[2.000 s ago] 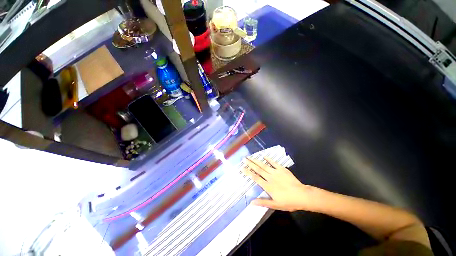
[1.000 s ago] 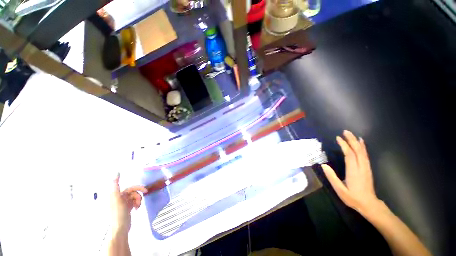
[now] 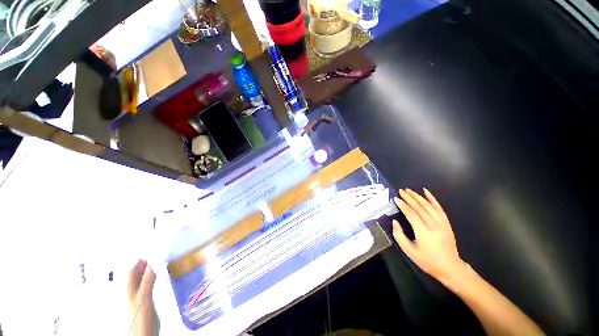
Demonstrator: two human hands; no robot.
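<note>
The translucent sewing template (image 3: 253, 197) lies slanted on the white table, with a tan hinge tape (image 3: 272, 213) along its middle. Long striped cut pieces (image 3: 309, 226) lie on its near half under a shiny clear sheet; their right ends stick out a little. A faint pink line shows at the near left end. My right hand (image 3: 427, 230) is open at the template's right end, fingers spread, thumb close to the piece ends. My left hand (image 3: 142, 289) is left of the template over the white table, partly washed out, with nothing visible in it.
A brown shelf (image 3: 98, 147) stands behind the template, holding a phone (image 3: 224, 130), a blue bottle (image 3: 246, 82) and small items. A glossy black table (image 3: 499, 151) is at the right. A small dark tool (image 3: 345, 73) lies on a brown mat beyond the shelf.
The sheet with the pink line has folded from the far side onto the striped pieces. My right hand first left the pieces, then moved slightly left. My left hand has moved away from the hinge tape's end.
</note>
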